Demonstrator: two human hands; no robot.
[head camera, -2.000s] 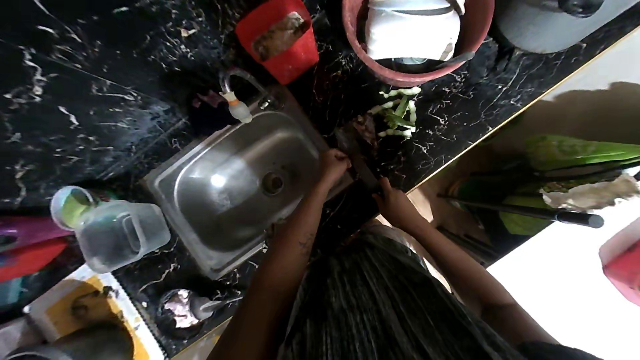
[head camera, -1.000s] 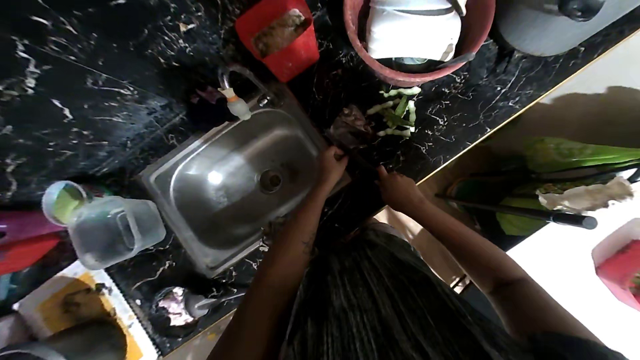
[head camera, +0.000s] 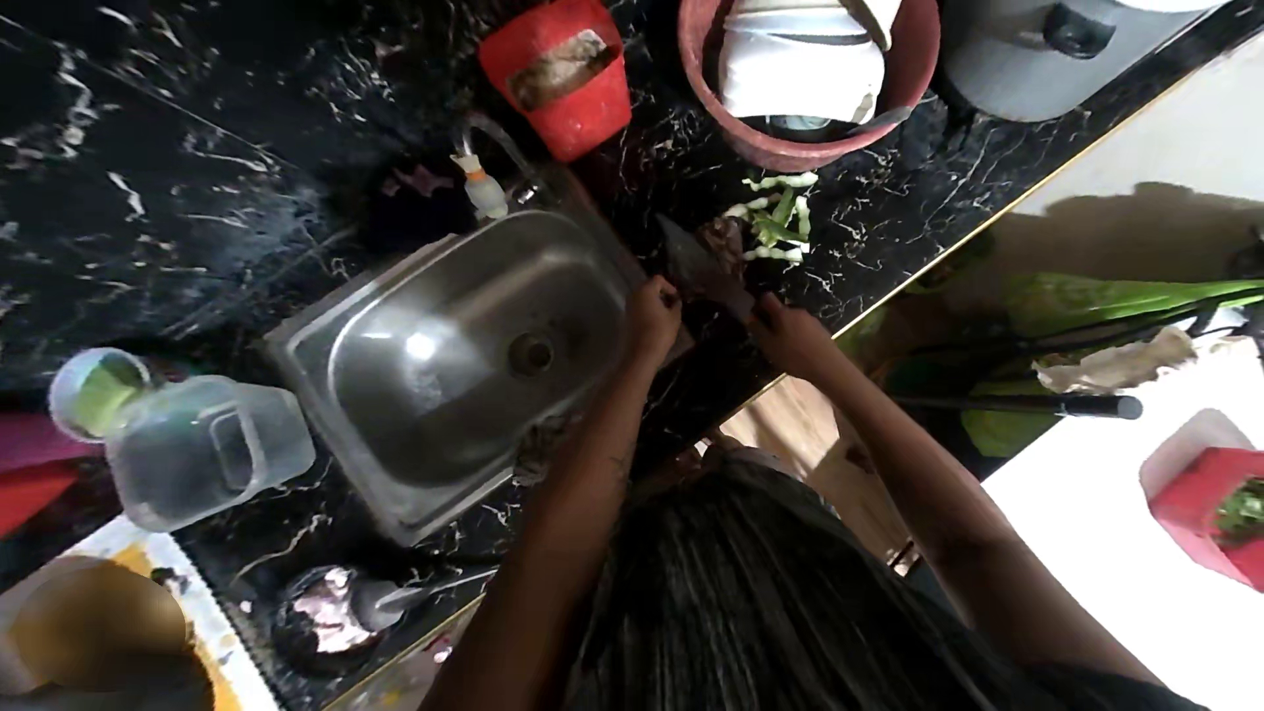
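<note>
My right hand (head camera: 790, 336) grips the handle of a knife (head camera: 688, 259), whose wide dark blade points up and left over the black counter. Close to the handle, on its left, my left hand (head camera: 654, 314) has bent fingers beside the right rim of the steel sink (head camera: 434, 385); whether it pinches something small is hidden. A dark reddish-brown piece (head camera: 723, 244), too dim to name, lies against the blade's right side. Just beyond it are pale green and white vegetable trimmings (head camera: 780, 219).
A red plastic container (head camera: 592, 114) stands behind the faucet (head camera: 484, 188). The reddish basin (head camera: 795, 153) holds white items. Left of the sink are a clear plastic pitcher (head camera: 281, 434) and a cup (head camera: 74, 395). A small dark bowl (head camera: 291, 612) sits near the counter edge.
My right hand has moved a little farther from my body along the counter. The knife's blade now shows plainly beside the brown piece; a second ago it was hard to make out.
</note>
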